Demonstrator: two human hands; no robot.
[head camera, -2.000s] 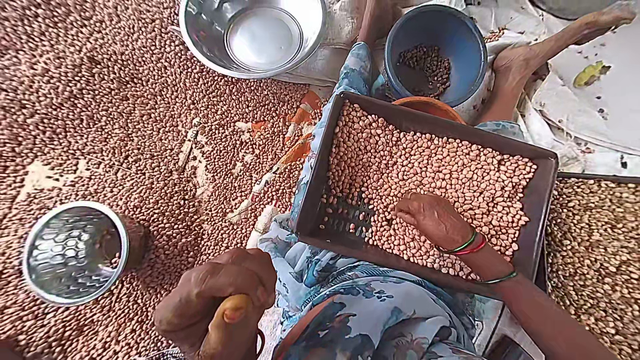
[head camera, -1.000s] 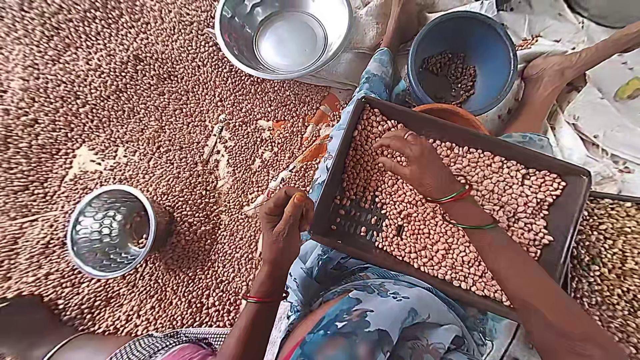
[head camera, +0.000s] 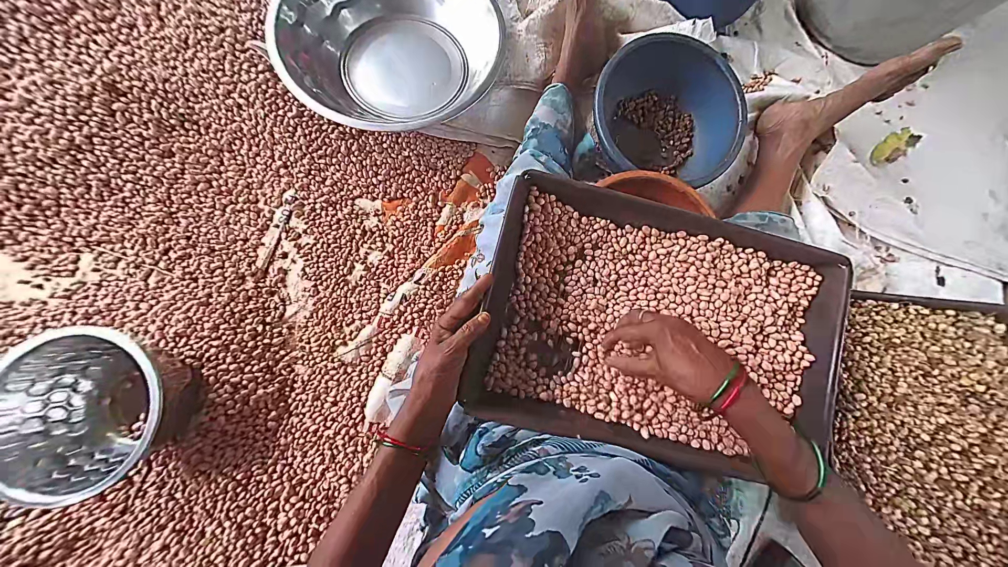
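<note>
A dark rectangular tray (head camera: 630, 441) rests tilted on my lap, spread with pinkish shelled nuts or beans (head camera: 669, 268). My left hand (head camera: 449, 342) is at the tray's left wall, its fingers against the rim. Over the middle of the tray, my right hand (head camera: 669, 354) touches the nuts with curled fingers; whether anything is between the fingertips is not visible. Left of the right hand, a patch of the dark tray bottom shows through. Bangles circle both wrists.
Loose nuts (head camera: 197, 197) cover the floor at left, around a steel tumbler or pot (head camera: 150, 386). A steel basin (head camera: 405, 67) stands above. Beyond the tray are an orange bowl (head camera: 657, 187), a blue bucket (head camera: 602, 102) with dark bits and my legs. Another nut-filled tray (head camera: 929, 303) lies right.
My left hand, raised beside the tray a second ago, is now against its left wall. My right hand has moved from the upper left of the tray toward its middle.
</note>
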